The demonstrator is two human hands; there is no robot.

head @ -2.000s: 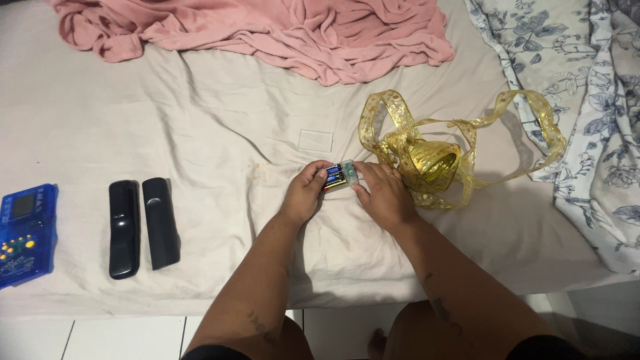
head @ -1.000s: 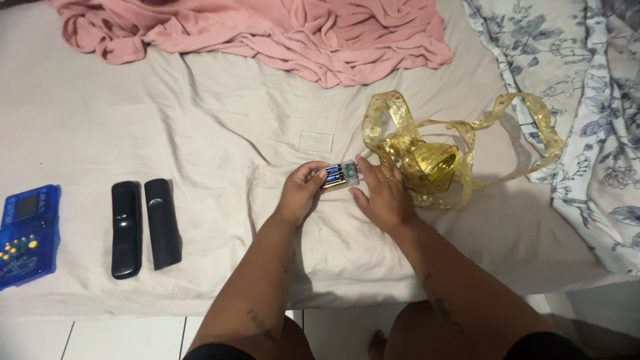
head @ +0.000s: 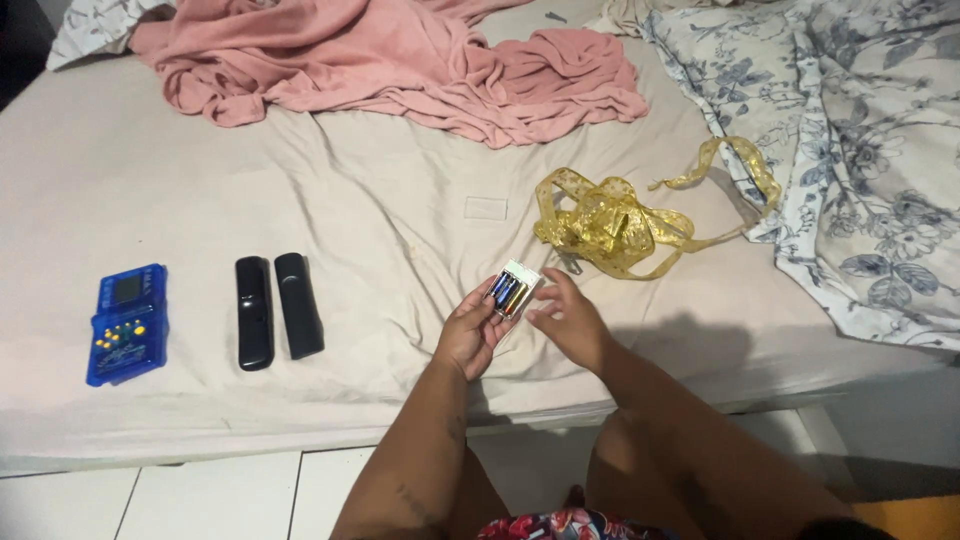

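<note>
My left hand (head: 471, 330) holds a small clear battery box (head: 516, 288) tilted above the bed, its thumb on the near left edge. Several slim batteries, blue, black and gold, lie side by side in the box. My right hand (head: 571, 315) is just right of the box, fingers bent and apart, with nothing seen in it. A clear rectangular plastic piece (head: 486, 208) lies flat on the sheet beyond the box. Gold sheer ribbon (head: 611, 221) sits in a loose heap beyond my right hand, one length trailing right.
On the bed's left are a blue handheld game (head: 129, 324) and two black remote controls (head: 254, 313), (head: 299, 306). A pink blanket (head: 405, 75) lies crumpled at the back. Floral bedding (head: 877, 157) covers the right side. The bed's front edge runs above a tiled floor.
My left hand has raised and tilted the battery box. My right hand, earlier at the box's right end, has come away from it. The view has shifted.
</note>
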